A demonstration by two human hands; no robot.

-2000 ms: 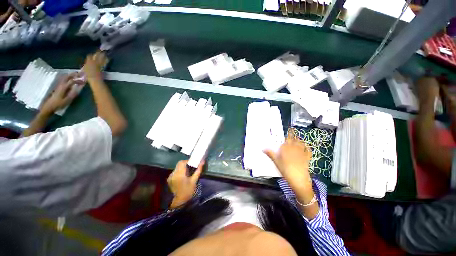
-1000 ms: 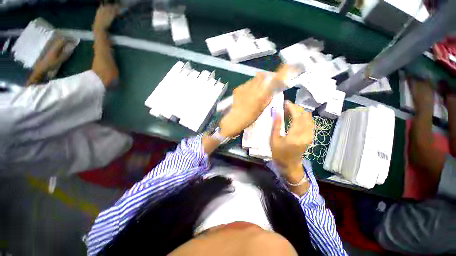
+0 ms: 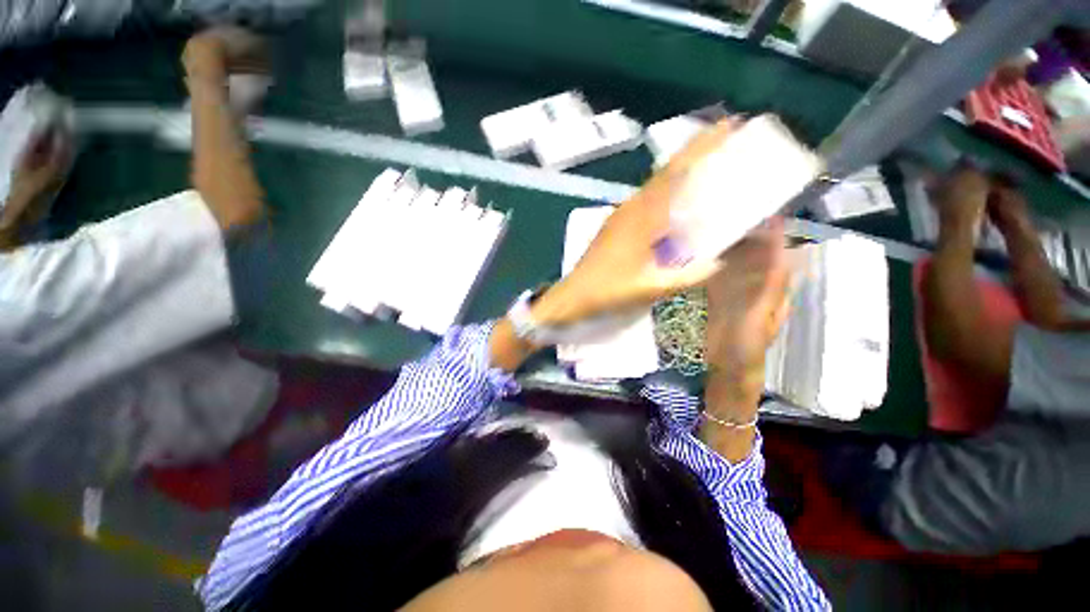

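My left hand (image 3: 640,245) holds a white carton (image 3: 743,185) with a purple print, raised and tilted above the rubber bands; it is blurred. My right hand (image 3: 747,299) is upright just below the carton's right end, fingers blurred; whether it touches the carton or holds anything, I cannot tell. Flat cartons (image 3: 616,356) lie before me, partly hidden under my left forearm and hand. Rubber bands (image 3: 680,329) lie right of them, partly covered. The carton stack (image 3: 837,323) stands at the right. Opened cartons (image 3: 412,251) lie overlapping at the left, flaps up.
Single cartons (image 3: 562,129) lie beyond the white strip. A grey metal post (image 3: 920,96) slants across the upper right. A red tray (image 3: 1014,117) is at far right. Neighbours' arms work at both sides. A grey-white box (image 3: 863,42) stands at the top.
Both hands have left the flat cartons' area and moved up and right, my left hand with a carton raised. The carton fanned last at left now lies in the row.
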